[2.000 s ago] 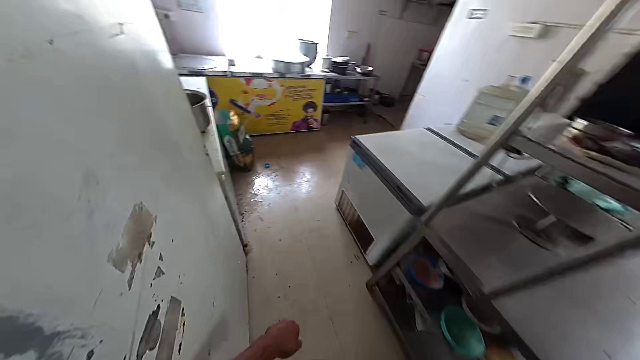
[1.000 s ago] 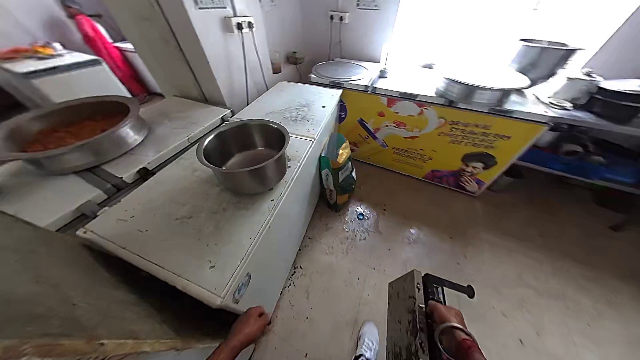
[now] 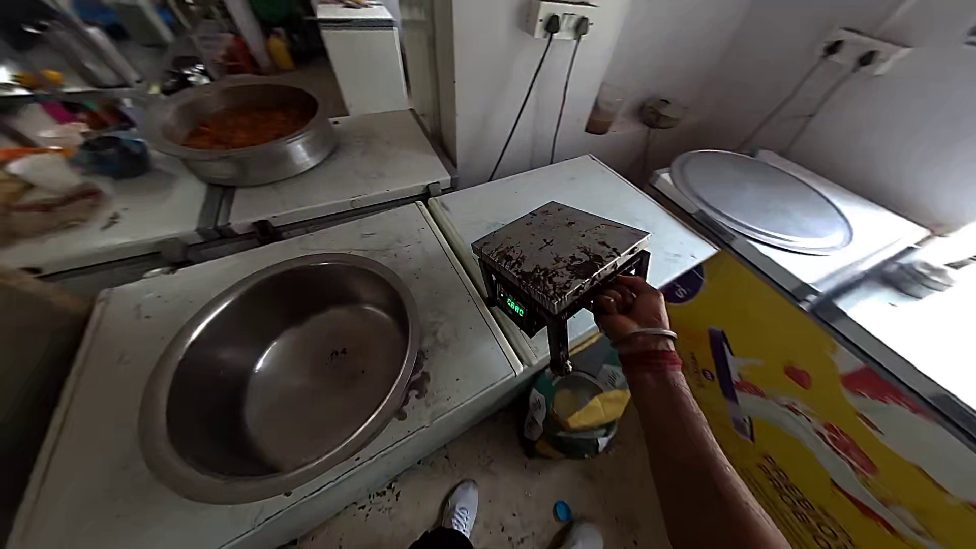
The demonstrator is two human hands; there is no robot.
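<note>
My right hand (image 3: 631,306) grips the frame of a digital platform weighing scale (image 3: 562,248) at its near right side. The scale has a stained metal top and a lit green display, and is over the far part of the white chest freezer lid; one leg hangs past the freezer's front edge. My left hand is out of view. To the left of the scale, a wide steel bowl (image 3: 320,381) stands on the nearer freezer lid (image 3: 450,358), with nothing in it but small dark marks on its bottom.
A large metal pot (image 3: 305,149) of reddish-orange food stands on another freezer at the back left. A round metal lid (image 3: 762,200) lies at the right. An open sack (image 3: 534,427) stands on the floor below the scale, near a blue cap (image 3: 563,511). Wall sockets (image 3: 563,19) hold plugged cords.
The scale, upright in my right hand a second ago, is now top side up over the freezer. My left hand has left the view. The view has moved closer to the bowl.
</note>
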